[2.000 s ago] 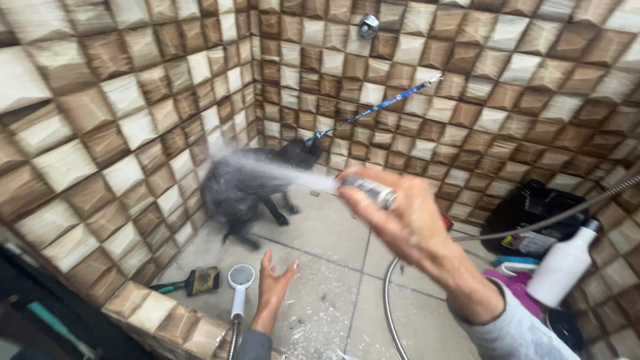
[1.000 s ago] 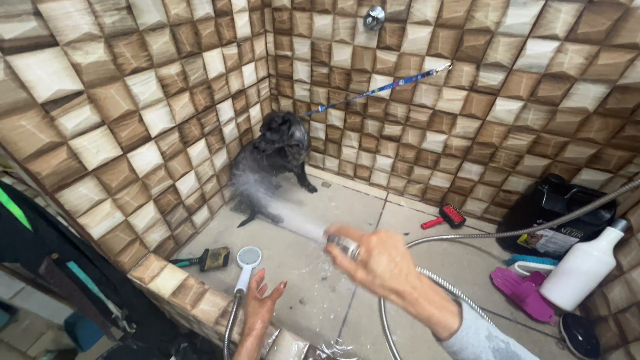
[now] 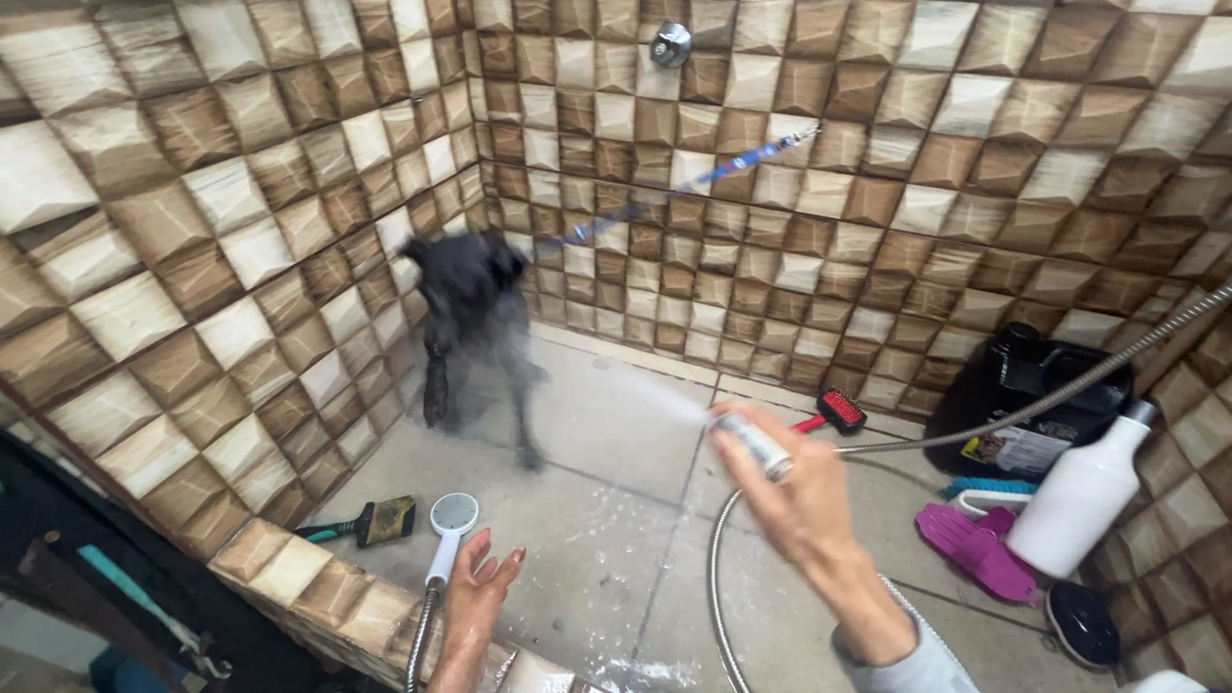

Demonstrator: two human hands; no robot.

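My right hand (image 3: pixel 784 472) grips a short metal spray nozzle (image 3: pixel 754 445), and water sprays from it to the upper left. Blurred by motion, a wet black dog (image 3: pixel 476 308) stands in the tiled corner. A blue patterned leash (image 3: pixel 736 166) runs from the dog's neck area to a fixing on the back wall. My left hand (image 3: pixel 476 597) is empty, its fingers apart, just right of a white handheld shower head (image 3: pixel 452 525) by the low ledge.
A green-handled brush (image 3: pixel 385 522) lies left. At right are a red slicker brush (image 3: pixel 839 412), a black jug (image 3: pixel 1020 414), a white bottle (image 3: pixel 1088 500), a magenta rubber glove-like item (image 3: pixel 977 553), a blue-bristled brush (image 3: pixel 991 489) and a dark oval brush (image 3: pixel 1083 624). A metal hose (image 3: pixel 1049 395) crosses the right side.
The dog, sitting in the corner one second ago, is now on its feet. Spray continues from the nozzle in my right hand. My left hand stays near the shower head.
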